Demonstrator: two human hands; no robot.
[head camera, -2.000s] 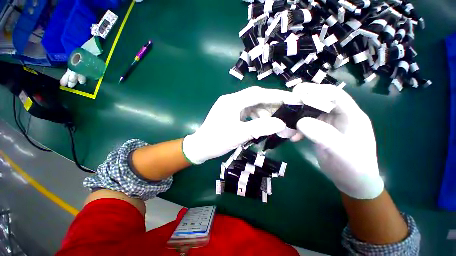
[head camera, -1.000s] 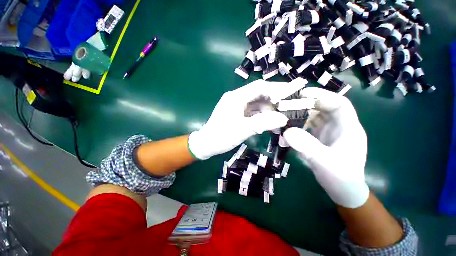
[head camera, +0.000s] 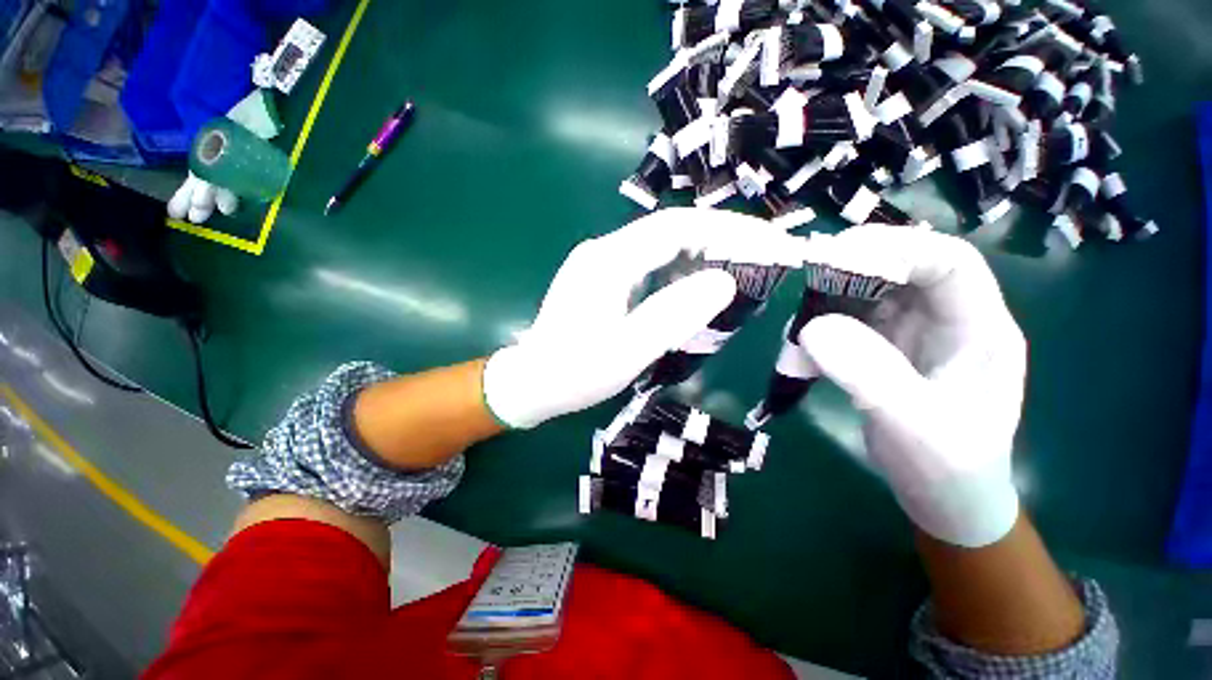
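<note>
My left hand (head camera: 605, 312), in a white knit glove, holds a short black wire harness (head camera: 705, 340) by its upper end, its white connector at the fingertips. My right hand (head camera: 930, 365), also gloved, holds a second black harness (head camera: 788, 379) that hangs down, with a white band round its middle. The two white connectors are side by side at the top, with fine wires fanned below them. Fingers hide parts of both harnesses. A small group of harnesses (head camera: 671, 465) lies on the green bench just below my hands.
A large loose pile of harnesses (head camera: 877, 113) lies beyond my hands. At left are a pen (head camera: 370, 160), a green tape roll (head camera: 239, 162), small white lumps (head camera: 202, 198), blue bins (head camera: 173, 80) and a black corded device (head camera: 120, 259). A blue tote (head camera: 1196, 345) stands at the right edge.
The harnesses, overlapping between my hands before, are now apart, one in each hand, with connectors level at the top. My right hand has moved slightly right. The group below looks unchanged.
</note>
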